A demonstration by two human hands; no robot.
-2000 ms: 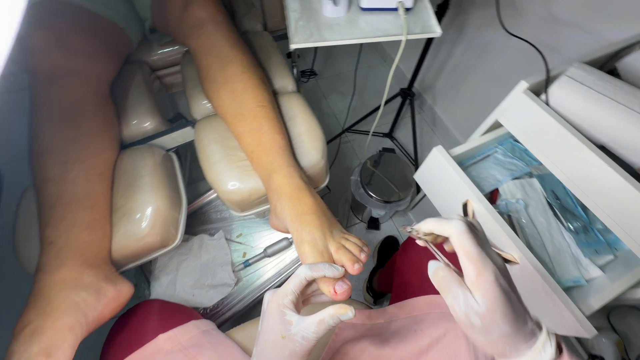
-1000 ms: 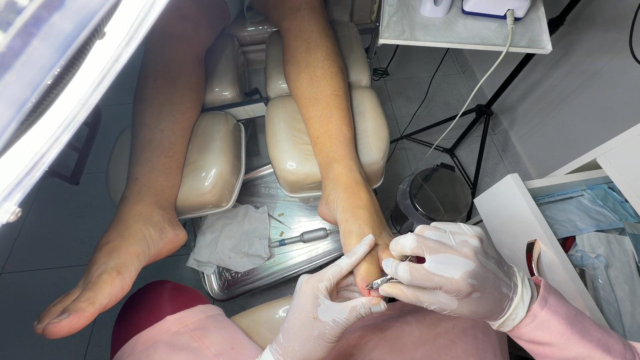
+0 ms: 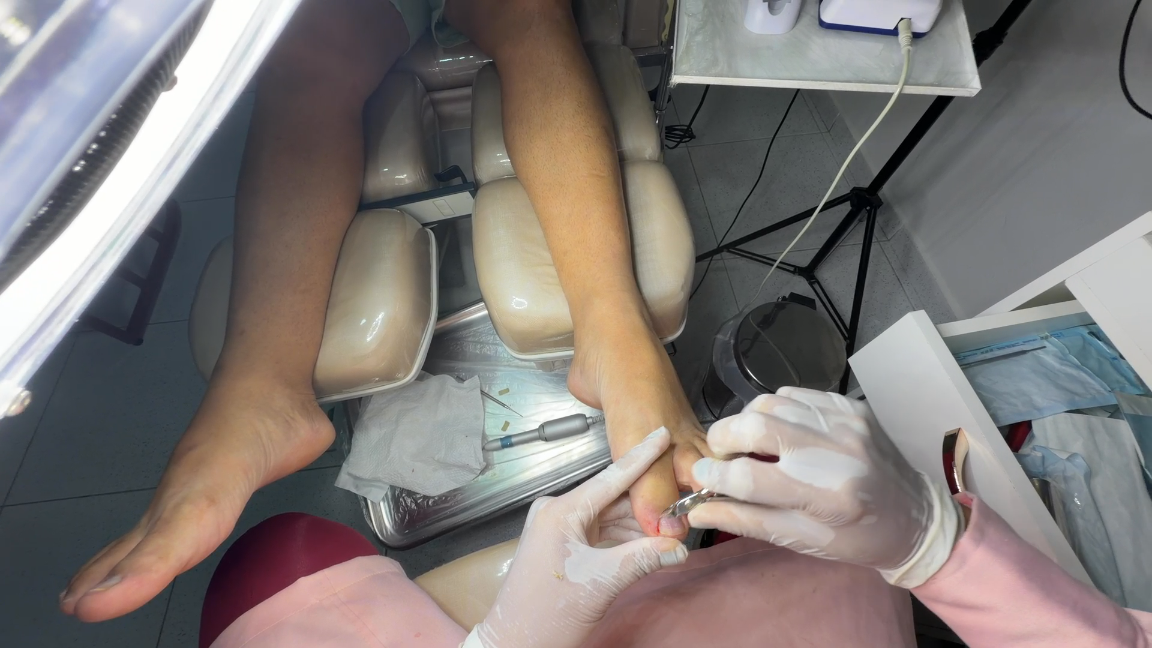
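Note:
My left hand (image 3: 576,562), in a white glove, holds the big toe of another person's foot (image 3: 630,387), with the thumb at its tip and a finger along its inner side. My gloved right hand (image 3: 810,481) is closed around metal nail nippers (image 3: 688,502), whose jaws are at the edge of the big toenail (image 3: 670,525). The skin beside the nail looks red. My right fingers hide most of the nippers' handles and the smaller toes. The person's other foot (image 3: 207,450) hangs past a padded leg rest (image 3: 378,297) on the left.
Below the leg rests, a metal tray (image 3: 405,531) holds a white cloth (image 3: 418,436), a handpiece (image 3: 562,427) and a thin probe. An open drawer (image 3: 972,432) with pouches stands at the right, near a round bin (image 3: 778,346) and a tripod (image 3: 864,198). A lamp (image 3: 135,180) fills the upper left.
My right hand has moved from beside the drawer to the big toe, bringing the metal tool to the nail. My left hand has stayed at the toe. The view has shifted, and the lamp now shows.

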